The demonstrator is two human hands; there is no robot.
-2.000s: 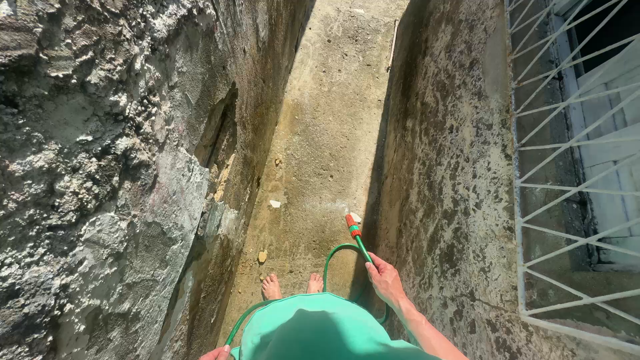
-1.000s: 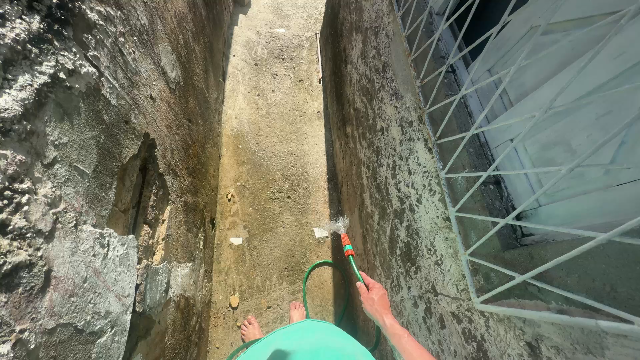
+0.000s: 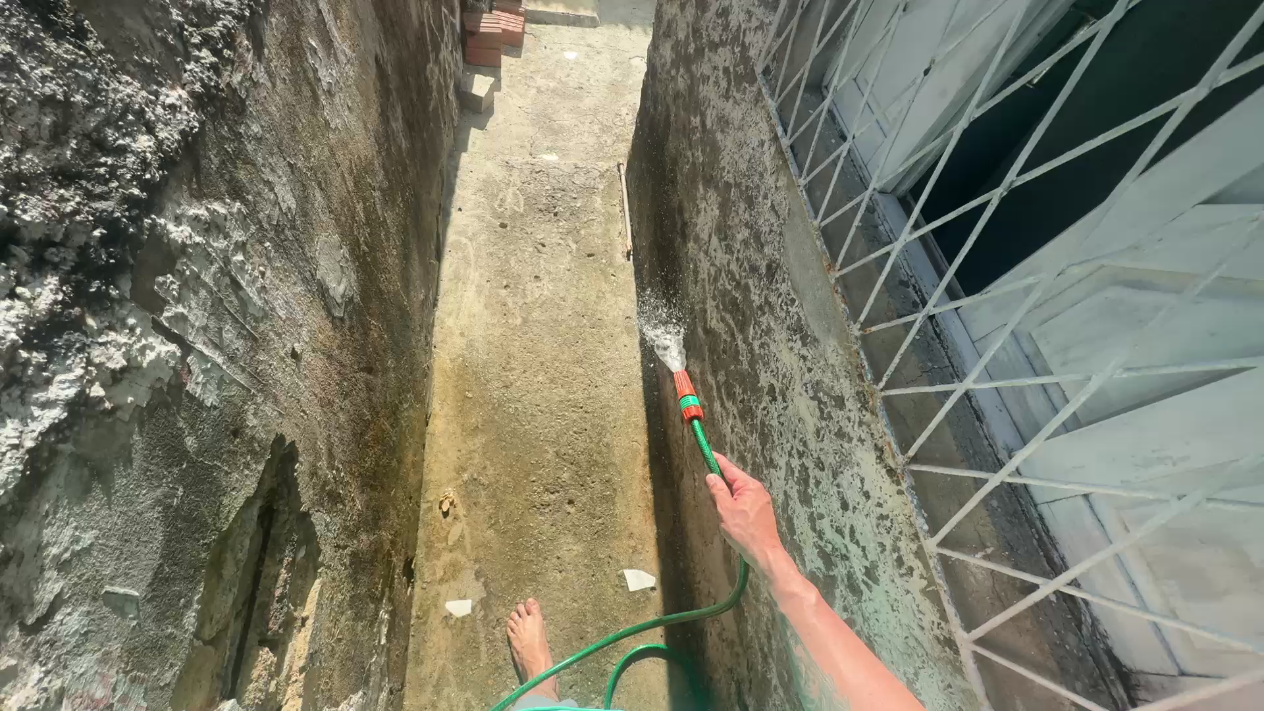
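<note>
My right hand [image 3: 746, 509] is closed around a green garden hose [image 3: 647, 624], just behind its orange-red nozzle [image 3: 688, 395] with a green band. Water [image 3: 664, 336] sprays from the nozzle tip, up and slightly left along the foot of the right-hand wall. From my hand the hose drops down and loops back toward my body at the bottom edge. One bare foot [image 3: 530, 642] shows on the concrete floor [image 3: 543, 395]. My left hand is out of view.
A rough, peeling wall [image 3: 326, 296] rises on the left, a stained wall [image 3: 750, 247] on the right. A white metal grille [image 3: 997, 484] covers a window on the right. Red bricks [image 3: 484, 44] and a grey block [image 3: 477, 92] lie at the far left. White fragments [image 3: 639, 580] lie near my foot.
Water has begun to spray from the nozzle, where none plainly showed two seconds ago. My left hand has left the view. The view has tilted up, showing bricks farther along the passage.
</note>
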